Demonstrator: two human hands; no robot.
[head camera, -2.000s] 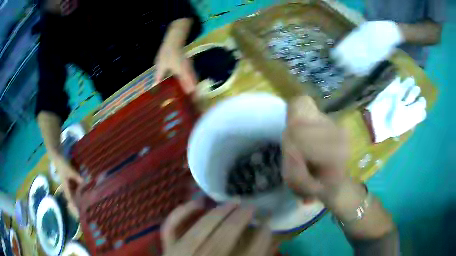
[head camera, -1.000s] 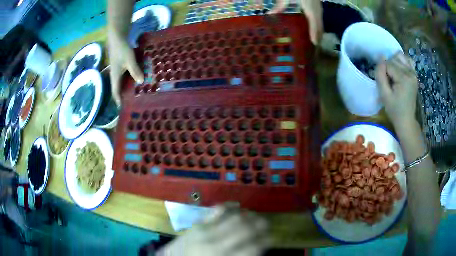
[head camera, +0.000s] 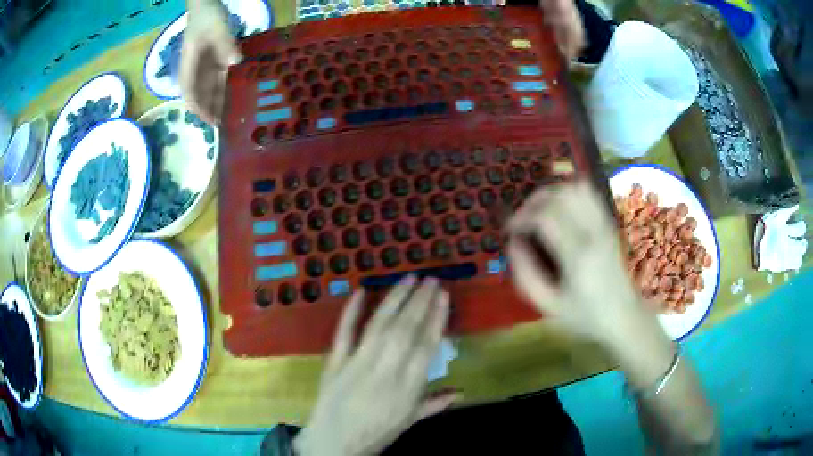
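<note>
The dark-red keyboard tray (head camera: 401, 142) lies on the table with two layouts of round holes, some slots filled with blue, yellow and dark blue pieces. My left hand (head camera: 383, 361) is spread with its fingertips on the tray's near edge by the dark blue bar (head camera: 428, 274); it holds nothing visible. My right hand (head camera: 566, 258) is over the tray's lower right, blurred, fingers curled; whether it holds a piece cannot be seen. The white tub (head camera: 640, 89) stands upright beyond the tray's right side.
A plate of orange pieces (head camera: 664, 254) lies right. At left are plates of yellow (head camera: 138, 329) and light-blue pieces (head camera: 98, 196), and a bowl of dark pieces (head camera: 178, 169). A coworker's hands (head camera: 207, 67) hold the tray's far corners. A lined box (head camera: 731, 116) and glove (head camera: 780, 240) lie right.
My right hand has left the tub and come over the tray. My left hand has come onto the tray's near edge. The tub, earlier held near me, now stands at the right.
</note>
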